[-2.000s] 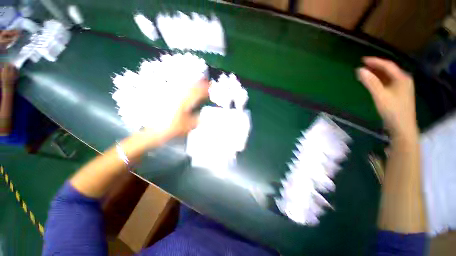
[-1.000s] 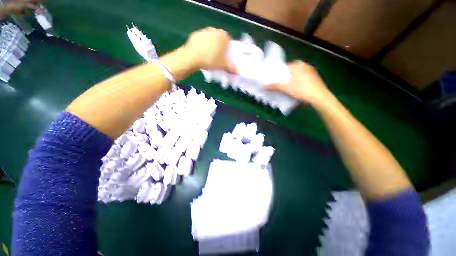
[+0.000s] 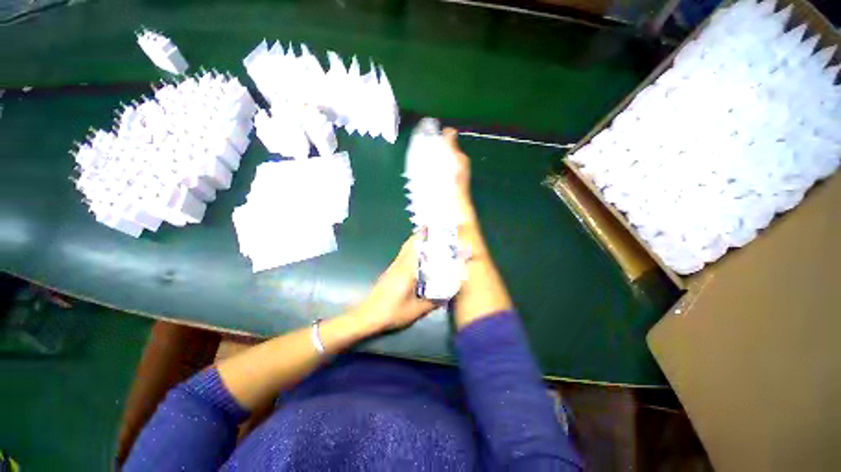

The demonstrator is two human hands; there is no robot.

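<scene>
My left hand (image 3: pixel 399 281) holds the near end of a long row of overlapping white sheets (image 3: pixel 432 184) with pointed edges. My right hand (image 3: pixel 467 221) holds the same row along its right side. The row is lifted in front of me, its far end pointing away; some fingers are hidden by it. A loose stack of flat white sheets (image 3: pixel 293 210) lies to the left. Small white parts with thin tips (image 3: pixel 166 152) stand massed further left. Another pointed white row (image 3: pixel 323 88) lies behind the stack, with a few small parts (image 3: pixel 293 131) before it.
A brown inner box (image 3: pixel 609 217) at the right is filled with pointed white rows (image 3: pixel 719 138). Its broad brown lid flap (image 3: pixel 756 341) spreads at the lower right. A small white group (image 3: pixel 161 52) lies at the back left. A carton (image 3: pixel 171 369) stands below the table edge.
My hands have come from the far side of the table to close in front of me, now holding a narrow row. The view has turned right, bringing the filled box into sight.
</scene>
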